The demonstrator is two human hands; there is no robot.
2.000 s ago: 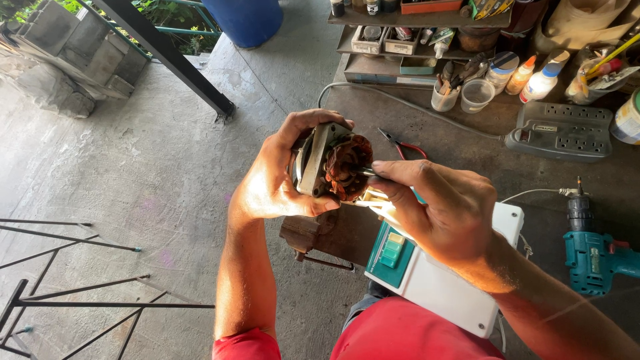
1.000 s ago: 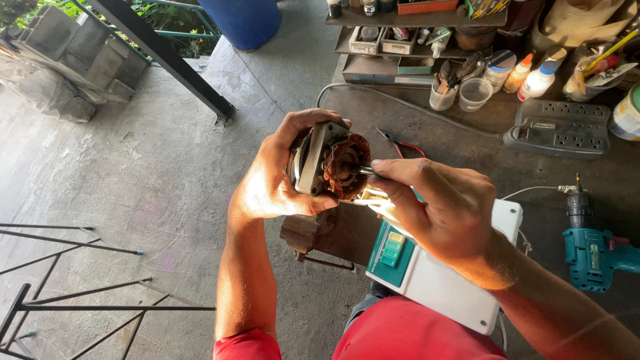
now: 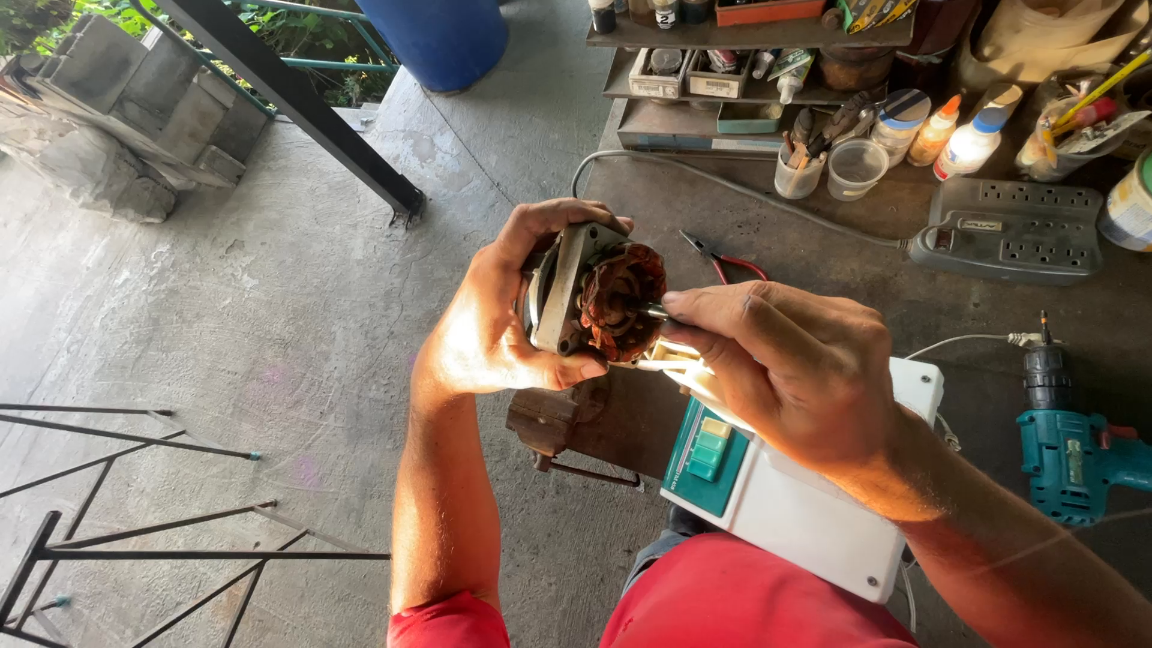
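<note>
A small electric motor with a squarish metal core and copper windings is held up in my left hand, fingers over its top and thumb below. The thumb and index finger of my right hand pinch the metal shaft that sticks out of the windings. Below my right hand lies a white appliance base with a teal panel and push buttons. Part of the base is hidden by my right hand and forearm.
Pliers with red handles lie on the dark workbench. A power strip, plastic cups, bottles and a small shelf stand farther back. A teal drill is at the right, a bench vise at the bench's left edge.
</note>
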